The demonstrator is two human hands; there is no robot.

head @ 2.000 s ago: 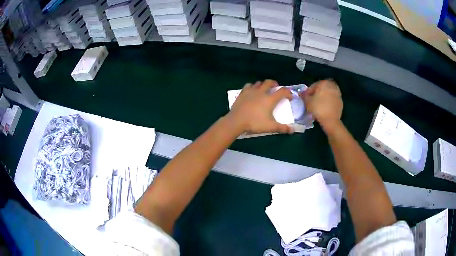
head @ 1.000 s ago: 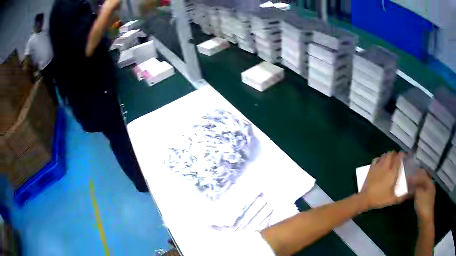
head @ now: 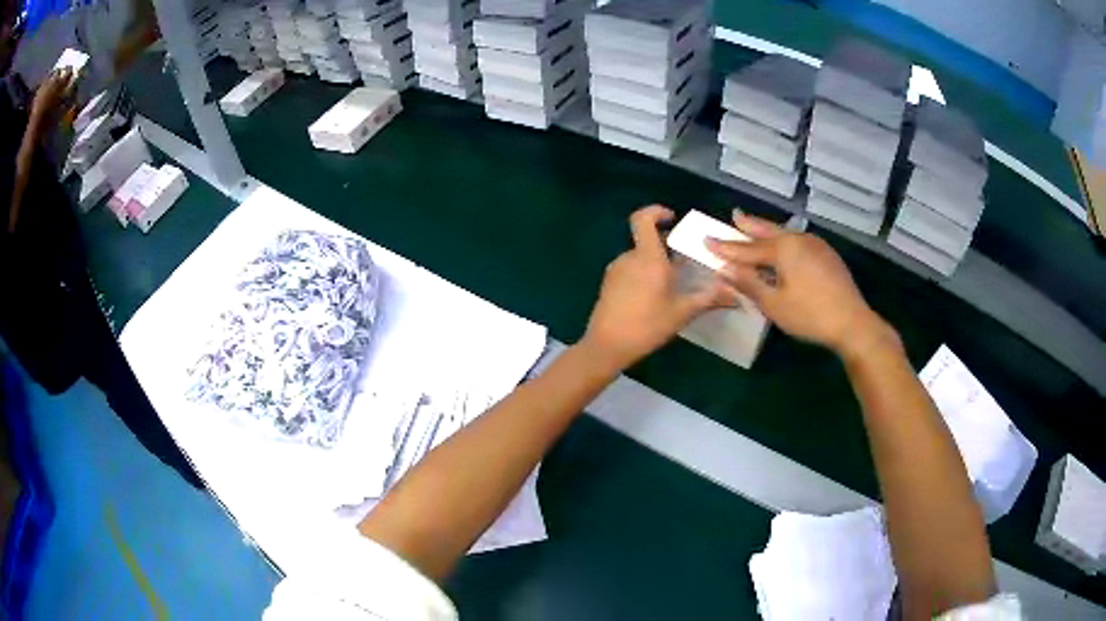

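A white retail box [head: 728,330] lies on the dark green belt in front of me, with a white end flap [head: 705,238] raised at its far end. A pale, translucent-looking part shows between the flap and the box. My left hand [head: 643,291] holds the box from its left side, thumb across the pale part. My right hand [head: 794,277] is on the flap and the box's right side, fingers bent over the flap. The box's inside is hidden by the hands.
Stacked boxes [head: 649,79] line the far side. A bag of cables [head: 297,334] and narrow packets [head: 425,425] lie on a white sheet [head: 485,334] at left. Leaflets [head: 825,564] lie near me. More boxes [head: 355,119] are on the belt. A person's arm [head: 36,134] shows at far left.
The view has swung left and then partly back. Earlier my hands were over a rounded white device at the box; now it is not visible, and a white flap stands between my fingers.
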